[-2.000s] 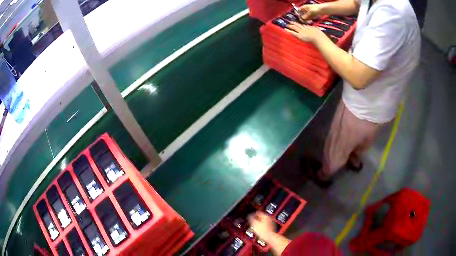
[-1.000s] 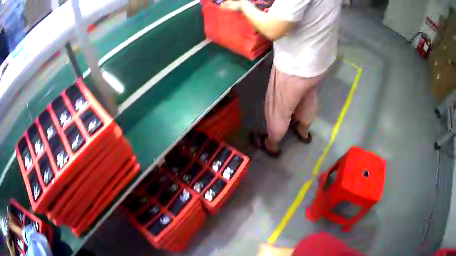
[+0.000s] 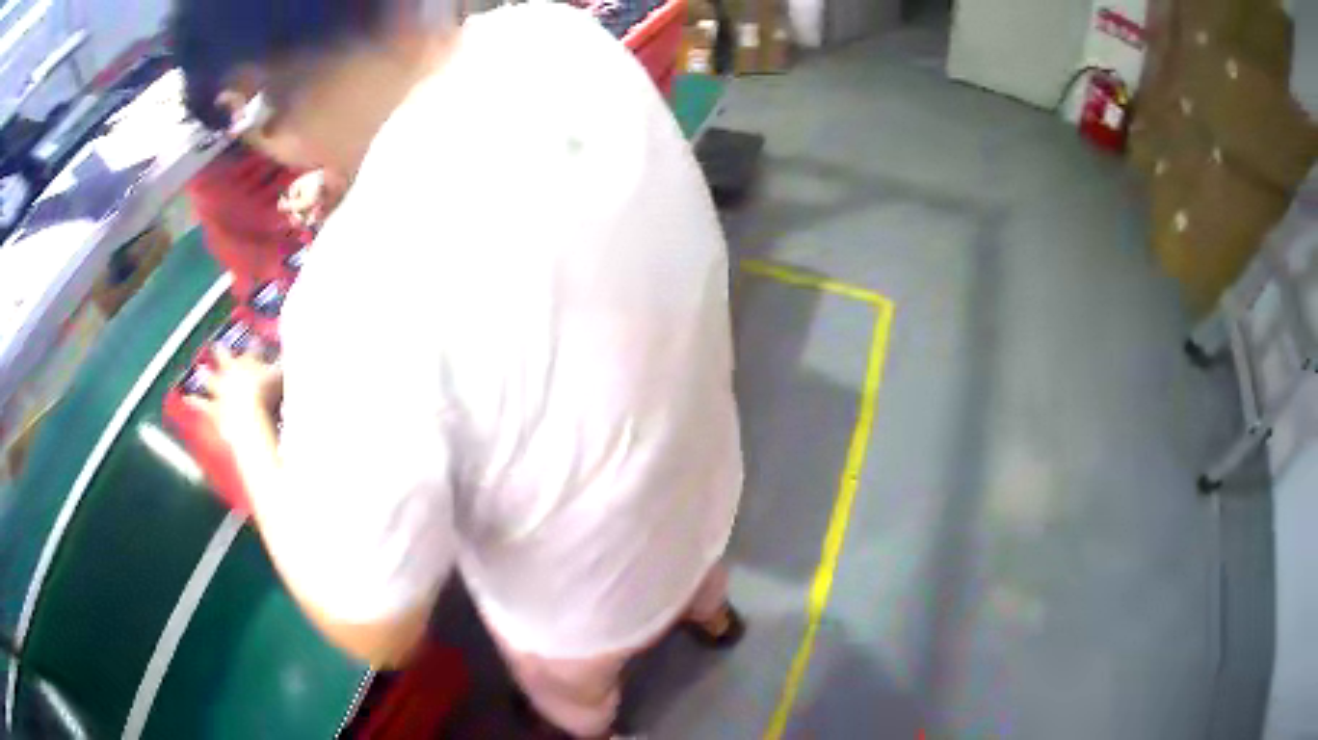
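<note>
Neither of my hands is in the picture. Nearest in front of me, a person in a white shirt (image 3: 535, 333) stands at the green-topped bench (image 3: 87, 578). Their hand rests on a stack of red trays (image 3: 210, 441) with dark phone housings in the top one. The person's body hides much of the stack. Their other hand is raised near their face, and what it holds is too blurred to tell.
Grey floor with a yellow line (image 3: 853, 477) lies to the right. A fire extinguisher (image 3: 1106, 110), brown cardboard (image 3: 1229, 130) and a metal frame with wheels (image 3: 1258, 362) stand at the right. More red shows under the bench edge (image 3: 419, 694).
The view has moved forward and turned right, so the person is now much closer. The near tray stacks, the red stool and my hand and red sleeve have left the picture.
</note>
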